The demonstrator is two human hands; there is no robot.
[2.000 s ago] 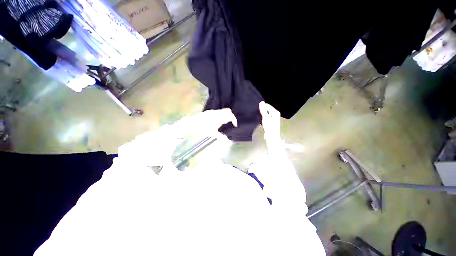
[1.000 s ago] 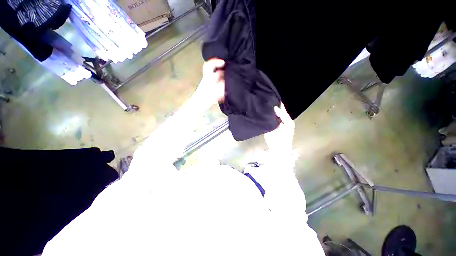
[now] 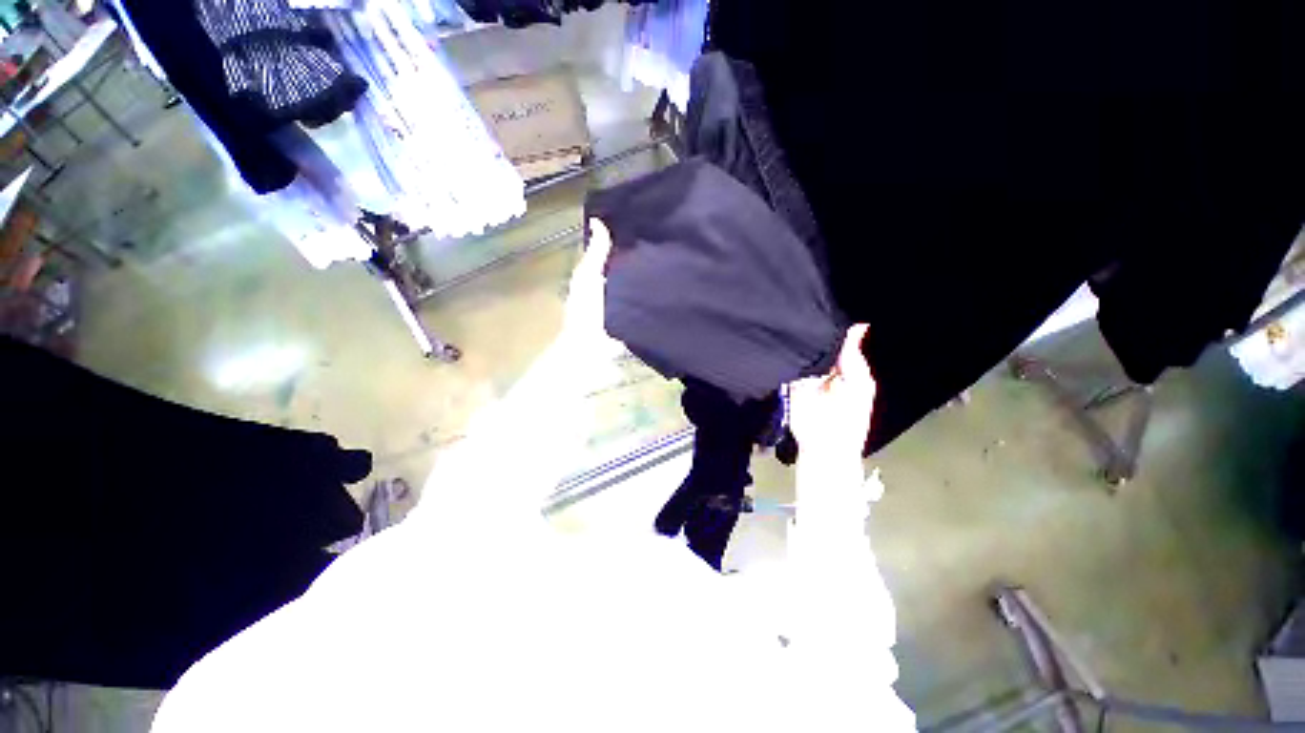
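A black garment (image 3: 1002,172) hangs at the upper middle and right. A dark grey-black lower part of it (image 3: 709,272) is spread between my hands. My left hand (image 3: 594,265) grips its left edge. My right hand (image 3: 844,387) holds its lower right corner, thumb up. Both hands and arms are overexposed to white, so finger detail is lost. I cannot tell whether the right hand also holds a tool.
Another black garment (image 3: 143,516) hangs at the left. White frilly garments (image 3: 429,129) hang on a wheeled rack (image 3: 415,308) at the upper left, beside a cardboard box (image 3: 530,122). A rack foot (image 3: 1038,637) stands at the lower right.
My left hand has moved up and left from the garment's middle and now stretches the cloth wide. The view has shifted, so the racks sit lower and further right.
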